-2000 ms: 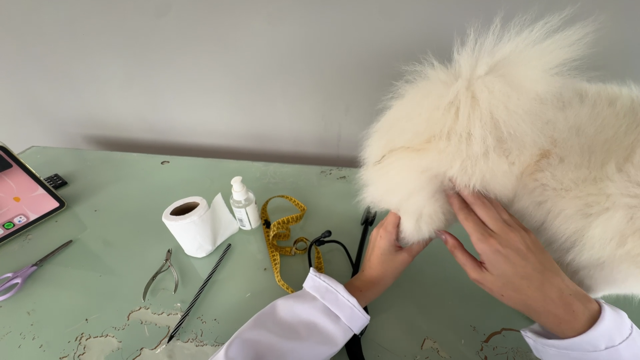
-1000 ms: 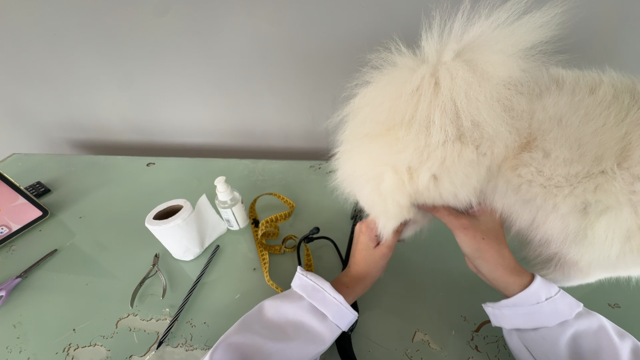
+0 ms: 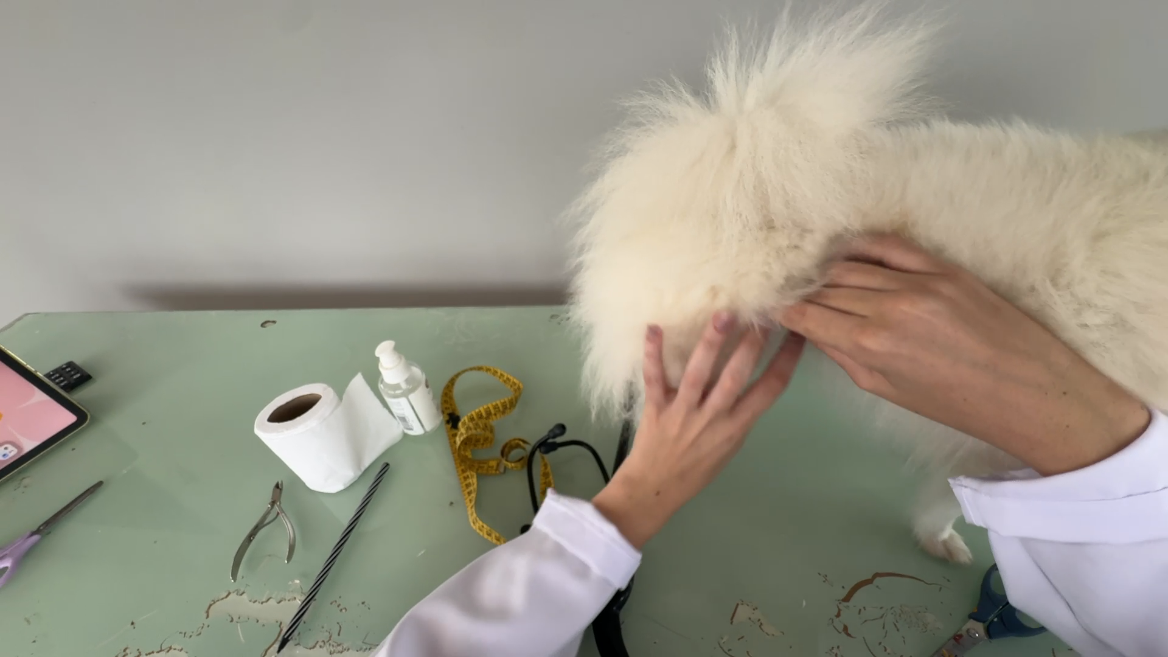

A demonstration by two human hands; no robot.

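A fluffy cream-white dog (image 3: 1013, 182) stands at the right of the head view, its rear toward the left and its head out of frame. My left hand (image 3: 698, 411), fingers spread, rests its fingertips on the fur of the hind leg. My right hand (image 3: 958, 338) lies against the flank and thigh, its fingertips partly hidden in the fur. Neither hand appears to hold a tool. Beside my left wrist lie a black stethoscope (image 3: 598, 456) and a yellow measuring tape (image 3: 474, 438). One of the dog's paws (image 3: 944, 545) shows below my right wrist.
On the worn green table (image 3: 182, 347) are a toilet paper roll (image 3: 315, 447), a pump bottle (image 3: 406, 392), nail nippers (image 3: 269, 529) and a black striped stick (image 3: 333, 557). Purple-handled scissors (image 3: 46, 529) and a tablet (image 3: 36, 415) lie left; blue-handled scissors (image 3: 985, 616) lie lower right.
My left hand has come out from the leg fur and spread its fingers. My right hand has moved up onto the thigh and flank. A paw and the blue-handled scissors now show.
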